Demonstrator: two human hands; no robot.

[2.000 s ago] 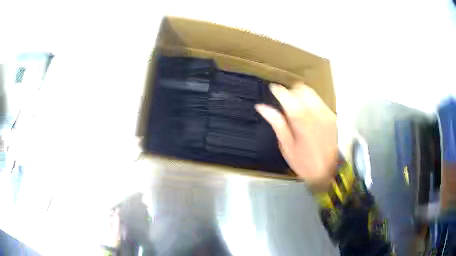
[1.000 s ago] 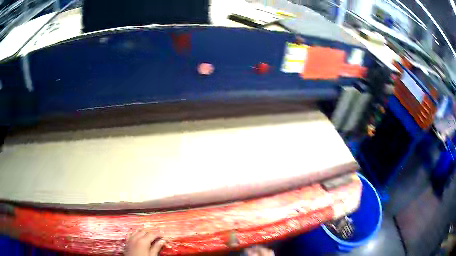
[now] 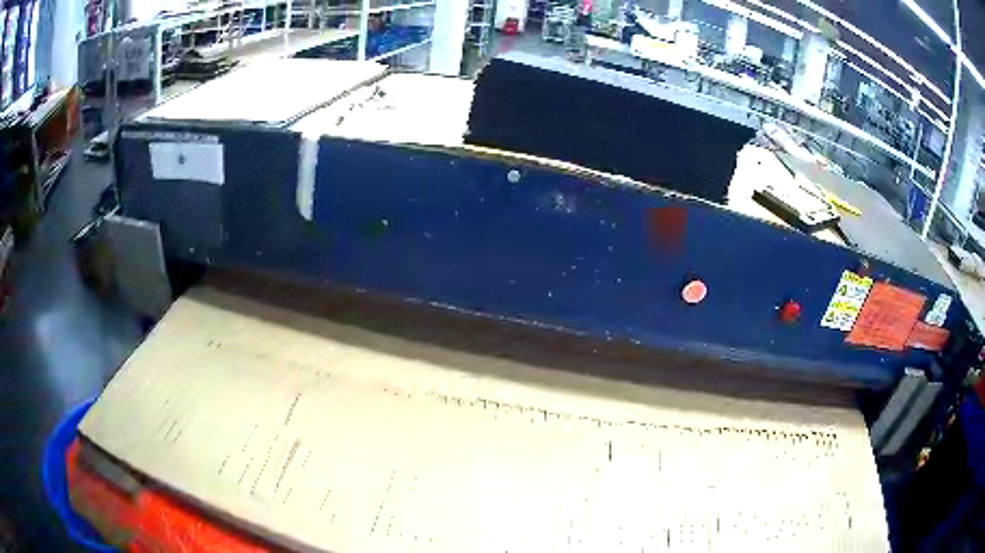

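The cream cutting board [image 3: 464, 454] lies on the press bed in front of me, scored with many fine dark lines. The dark blue press beam [image 3: 475, 238] runs across behind it, with two round red buttons [image 3: 695, 292] and warning labels on its right part. A tall stack of black sheets [image 3: 610, 130] stands on the machine top. Neither of my hands is in the picture.
The red-wrapped front ledge [image 3: 173, 521] shows at lower left, with the rim of a blue bin [image 3: 56, 464] beside it. A pale sheet [image 3: 270, 92] lies on the machine top at left. Shelving and work tables stand in the background.
The view has gone from the carton of black strips to the press, then swung left. Both hands, seen low at the red ledge one second ago, are out of the picture.
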